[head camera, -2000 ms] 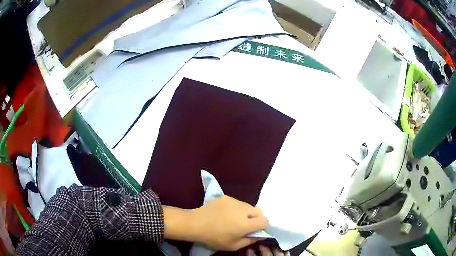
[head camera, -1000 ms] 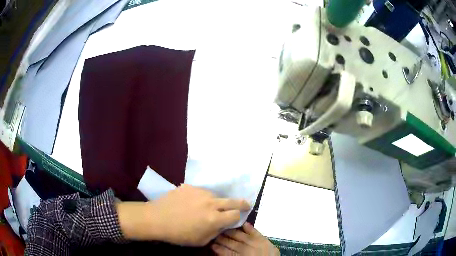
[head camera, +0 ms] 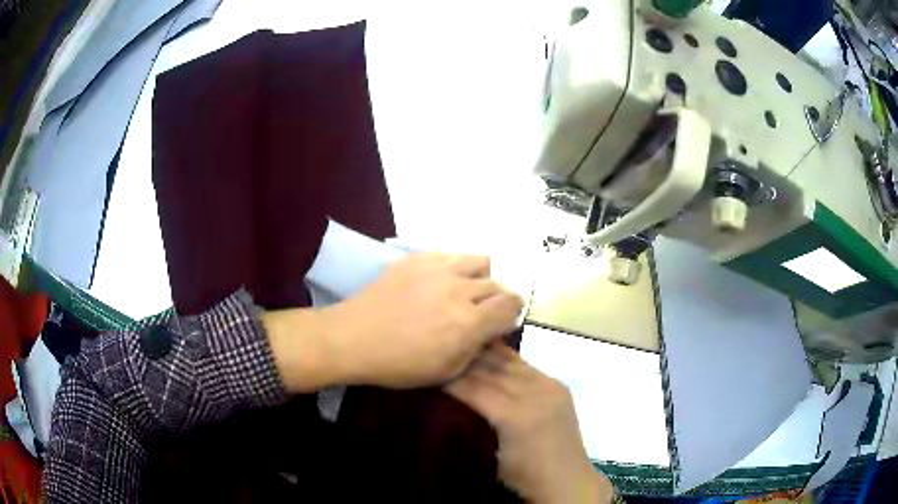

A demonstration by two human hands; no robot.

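A maroon fabric panel (head camera: 266, 157) lies on the white table, left of the sewing machine head (head camera: 689, 128). A pale grey-blue folded part (head camera: 350, 258) shows beside my left hand. My left hand (head camera: 414, 315) pinches the cloth edges at its fingertips, just left of the needle plate (head camera: 601, 310). My right hand (head camera: 527, 413) is below it, fingers touching the same edges from underneath. The exact grip of the right fingers is partly hidden by the left hand. Dark maroon cloth hangs below both hands.
Pale grey-blue cut pieces (head camera: 84, 167) lie at the left of the table. A pale panel (head camera: 729, 364) lies right of the needle plate. The table's green ruler border (head camera: 84, 300) runs along the near left edge. Orange-red material (head camera: 22, 325) is at the far left.
The view has turned toward the machine. Both hands have moved up and nearer the needle plate with the cloth edges, and more of my right hand now shows.
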